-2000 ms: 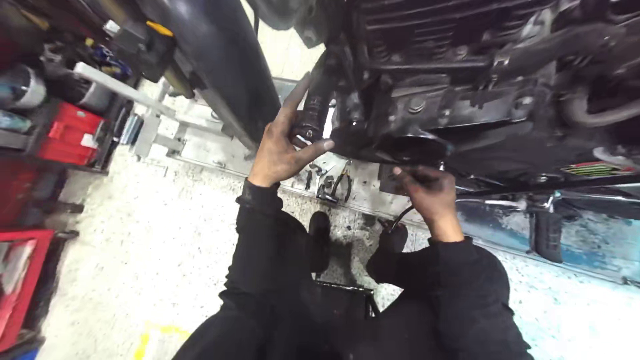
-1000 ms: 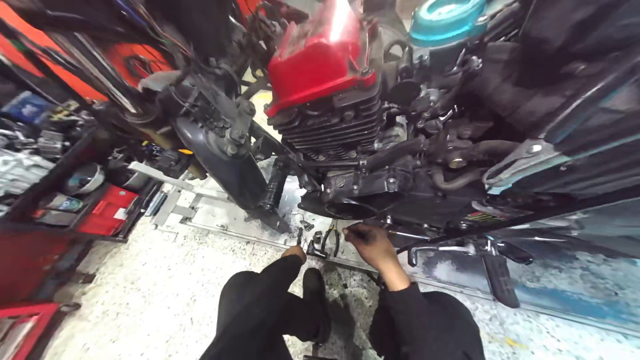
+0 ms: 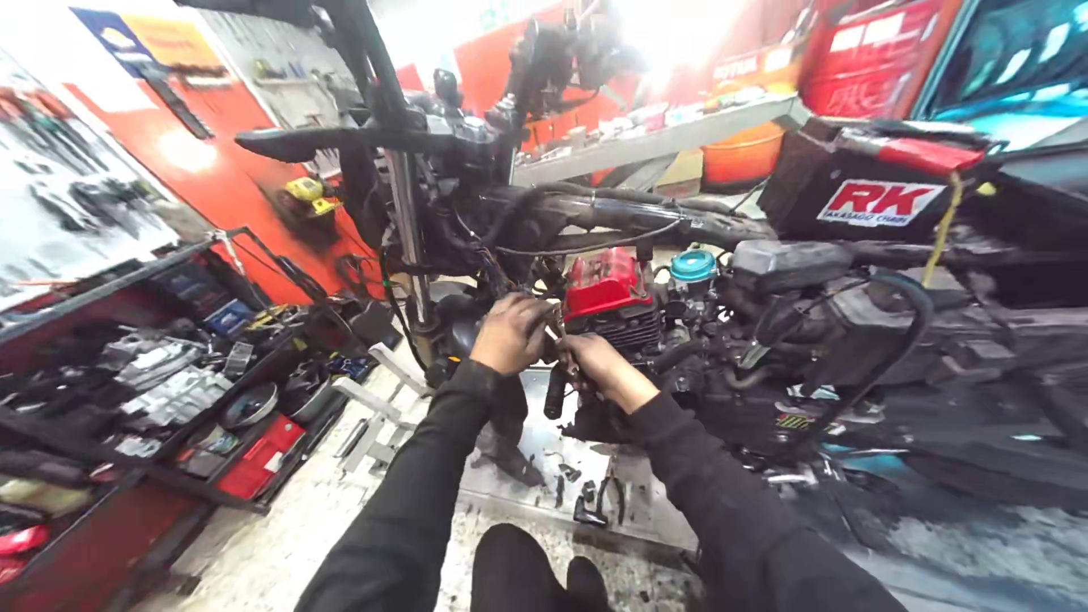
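A motorcycle with a red engine cover [image 3: 605, 282] and a blue round cap [image 3: 693, 265] stands in front of me. My left hand [image 3: 512, 333] is at the front of the engine, its fingers bent around something too dark to make out. Close beside it, my right hand [image 3: 595, 361] has its fingers curled at a small part near the left side of the cylinder fins [image 3: 625, 331]. What the fingertips hold is not clear. Below the hands hangs a black cylindrical part [image 3: 555, 391]. Pliers [image 3: 614, 497] and small parts lie on the metal platform [image 3: 510, 490].
Fork tubes [image 3: 406, 212] rise at the left of the frame. A shelf [image 3: 157, 472] with metal parts, bowls and a red box [image 3: 262, 456] stands on the left. A grey metal stand [image 3: 374, 412] is beside the platform. A black box [image 3: 850, 174] sits on the motorcycle at right.
The view has tilted up a lot. Both hands have risen from low by the platform to the front of the engine, and they are now close together.
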